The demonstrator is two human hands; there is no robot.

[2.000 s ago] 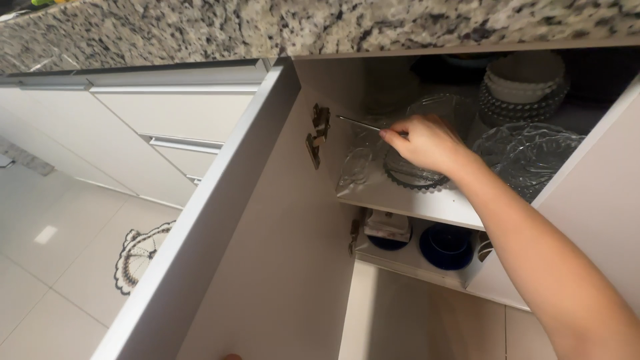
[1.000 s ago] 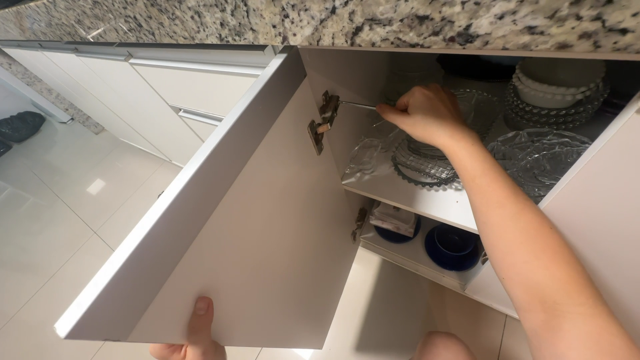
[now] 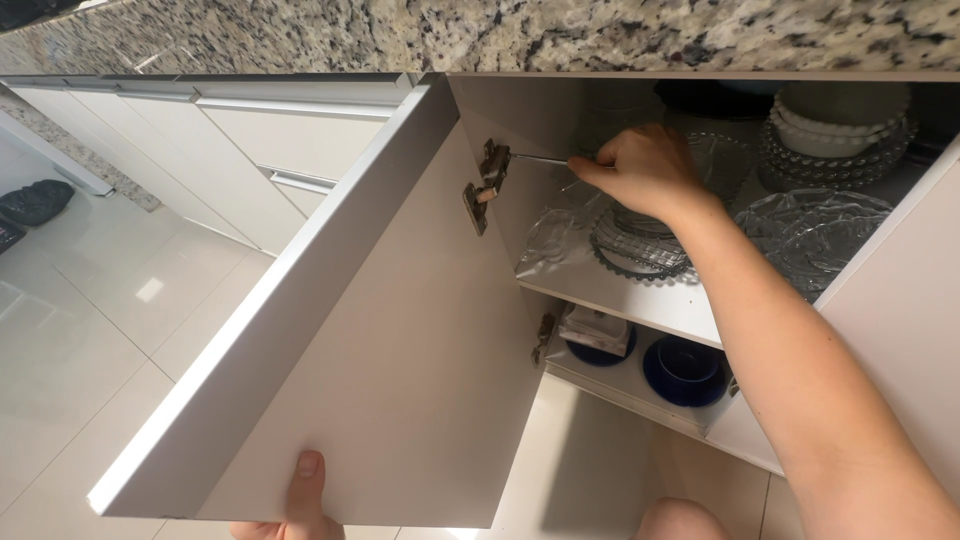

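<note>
My right hand (image 3: pixel 645 169) is closed around a thin metal tool (image 3: pixel 541 159), probably a screwdriver; its handle is hidden in the fingers. The tool's tip meets the upper metal hinge (image 3: pixel 491 180) on the cabinet's side wall. With the thumb on its inner face, my left hand (image 3: pixel 300 502) grips the bottom edge of the open white cabinet door (image 3: pixel 390 337). Further down, a second hinge (image 3: pixel 543 339) joins door and cabinet. Clear glass dishes (image 3: pixel 637 247) lie on the upper shelf, below my right hand.
White bowls (image 3: pixel 840 120) on glass plates and a glass platter (image 3: pixel 817 232) fill the upper shelf's right side. Dark blue dishes (image 3: pixel 684 371) and a folded cloth or packet (image 3: pixel 596 328) rest on the lower shelf. A granite countertop (image 3: pixel 525 37) runs above the opening.
My left hand now shows clearly at the door's bottom edge, where two seconds ago only a fingertip was seen. The right hand stays at the upper hinge with the tool.
</note>
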